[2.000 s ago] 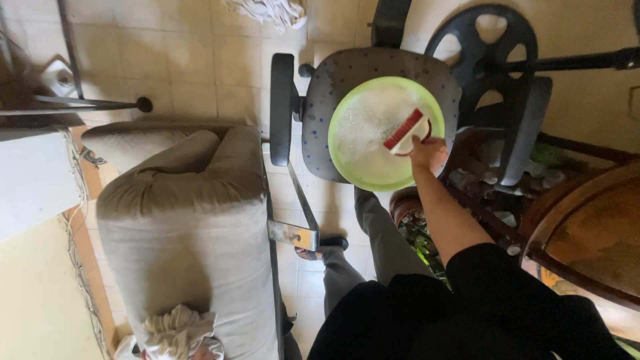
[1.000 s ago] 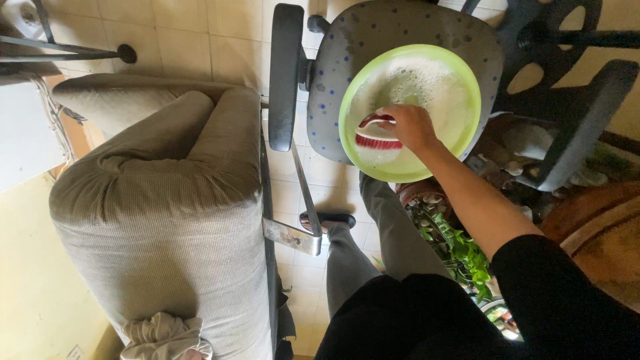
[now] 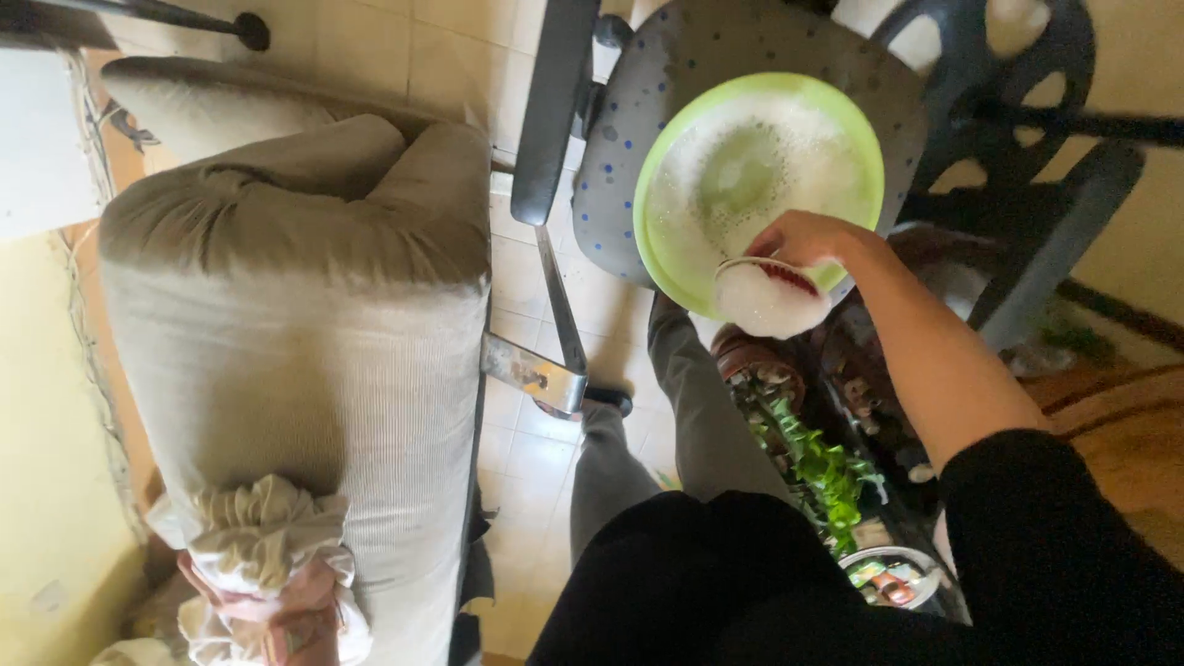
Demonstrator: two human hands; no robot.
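My right hand (image 3: pixel 819 242) grips a scrubbing brush (image 3: pixel 788 277) with a white body and red bristles. A thick clump of white foam (image 3: pixel 772 303) covers much of the brush, over the near rim of a light green basin (image 3: pixel 650 250). Foamy water (image 3: pixel 740 176) fills the basin, with a thinner patch of suds near its middle. The basin rests on the grey, blue-dotted seat of an office chair (image 3: pixel 606 208). My left hand is out of view.
A beige corduroy sofa (image 3: pixel 370 370) stands on the left, with crumpled cloths (image 3: pixel 264 532) on it. The chair's black armrest (image 3: pixel 555 111) rises beside the basin. Leafy potted plants (image 3: pixel 823 472) are below right, near a black wheel-like frame (image 3: pixel 1008 92).
The brush has moved from the basin's interior to its near rim and now carries a large clump of foam. My right hand still holds it. The view has shifted.
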